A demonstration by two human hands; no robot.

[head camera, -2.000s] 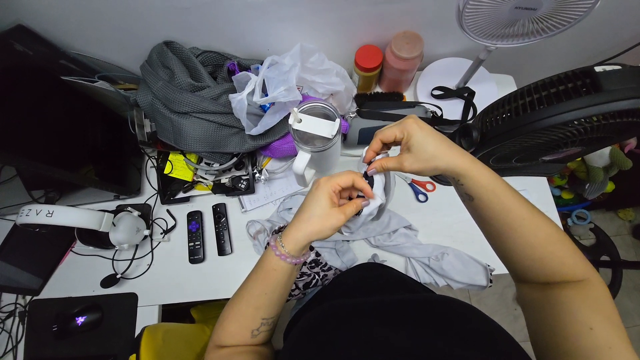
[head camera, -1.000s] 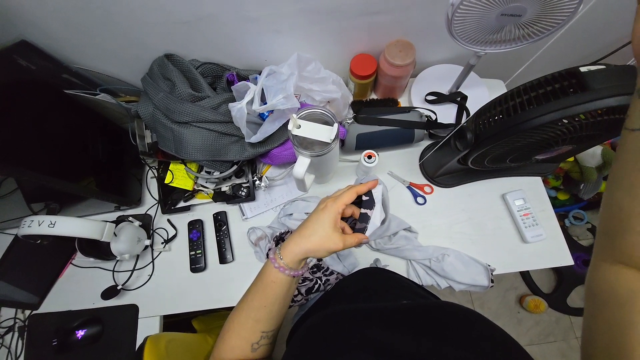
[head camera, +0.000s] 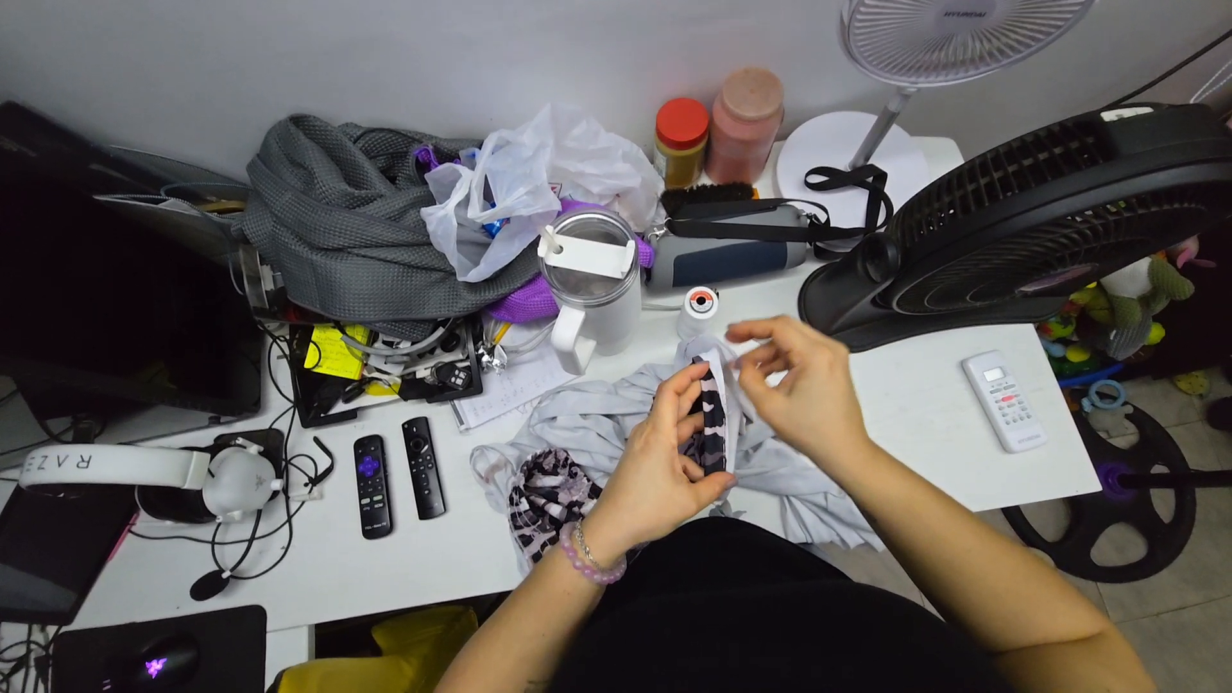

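My left hand [head camera: 664, 462] grips a folded edge of black-and-pink patterned fabric [head camera: 713, 419] lined with pale grey cloth. Close by on the right, my right hand [head camera: 794, 380] is raised with fingers curled and thumb near the index finger; whether something thin is between them cannot be made out. Light grey cloth [head camera: 587, 414] lies spread on the desk under both hands, and more of the patterned fabric [head camera: 551, 496] is bunched left of my left wrist. A white thread spool [head camera: 700, 310] stands just beyond the hands. The scissors are not visible now.
A lidded tumbler [head camera: 606, 298] stands behind the cloth, beside a grey speaker [head camera: 736, 255]. A black fan [head camera: 1020, 221] and a white remote [head camera: 1003, 399] are on the right. Two black remotes [head camera: 373, 486], a headset [head camera: 115, 469] and a tray of cables [head camera: 313, 385] lie left.
My right hand was at the fabric two seconds ago, was far out at the right edge one second ago, and is back beside the fabric. My left hand keeps hold of the fabric.
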